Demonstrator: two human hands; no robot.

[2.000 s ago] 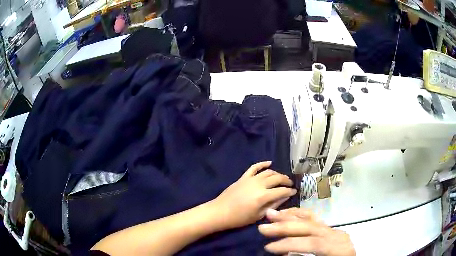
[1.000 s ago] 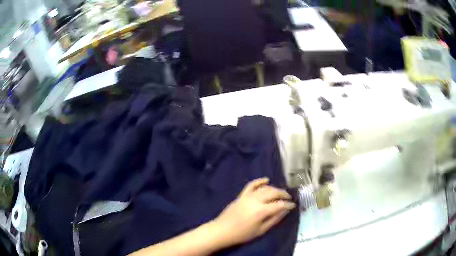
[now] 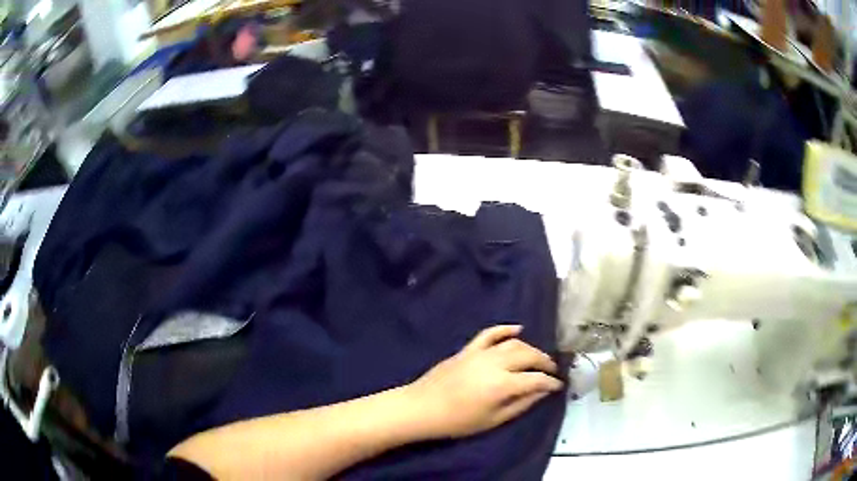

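A large navy garment (image 3: 319,282) lies bunched over the table left of the white sewing machine (image 3: 742,272). My left hand (image 3: 490,383) lies palm down on the garment near its right edge, fingers bent and pointing at the needle area. Whether the fingers pinch the cloth is hidden. The presser foot area (image 3: 590,366) is just right of the fingertips and blurred. A slit with pale grey lining (image 3: 188,329) shows on the garment's left part. My right hand is out of the picture.
The white table (image 3: 695,446) curves along the machine's front. A yellowish control panel (image 3: 832,186) is at the far right. Behind stand a dark-clothed figure or covered seat (image 3: 465,56), a white side table (image 3: 634,80) and other work tables. White thread cones or holders are at the left edge.
My right hand, seen beside the left two seconds ago, has left the picture. The left hand stays on the garment's edge. The view has shifted.
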